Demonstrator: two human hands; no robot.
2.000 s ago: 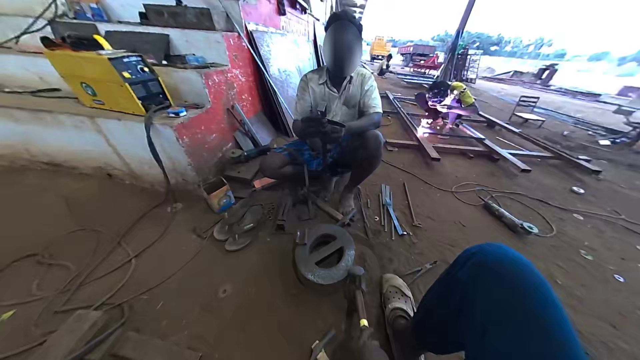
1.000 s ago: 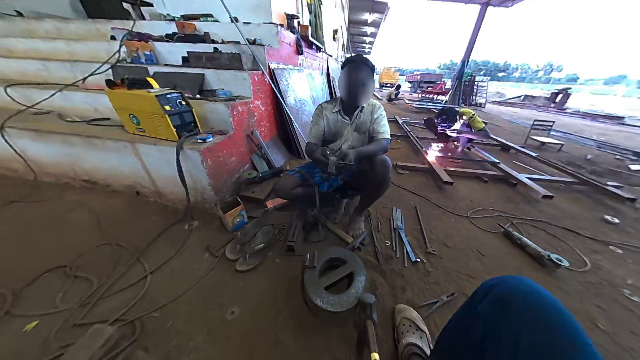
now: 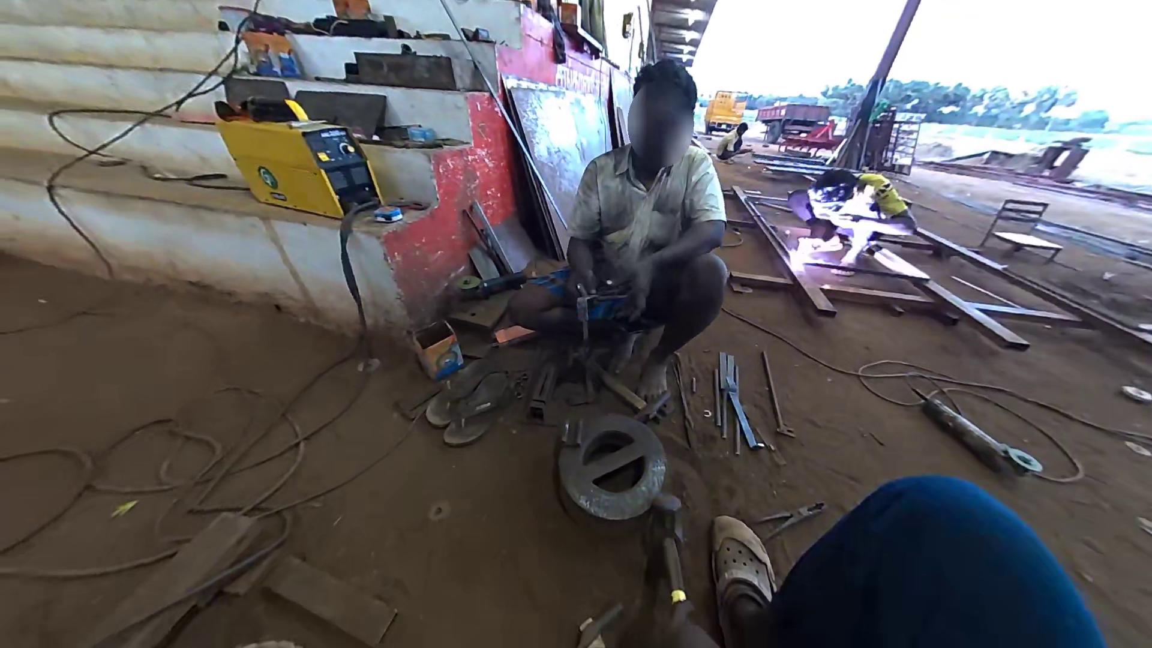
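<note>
A hammer point(image 3: 673, 562) with a yellow band on its handle stands at the lower middle, its head at the lower right rim of a round metal block point(image 3: 616, 468) with a bar across its opening. My right hand point(image 3: 691, 633) shows only in part at the bottom edge, closed round the handle's lower end. My left hand is out of view. Opposite me a co-worker crouches with both hands round a small metal piece point(image 3: 605, 292); what it is cannot be told. Between us lie flat steel bars point(image 3: 738, 405) and pliers or tongs point(image 3: 794, 517).
A yellow welding machine point(image 3: 292, 166) sits on the step at left, with cables point(image 3: 207, 450) trailing over the ground. Sandals point(image 3: 470, 409) and a small carton point(image 3: 438, 349) lie near the co-worker. An angle grinder point(image 3: 976, 436) rests at right; beyond it another person welds a steel frame point(image 3: 828, 288).
The co-worker's hands have moved a little lower. My view has shifted, and less of my right hand shows than two seconds ago. The metal block stays on the ground.
</note>
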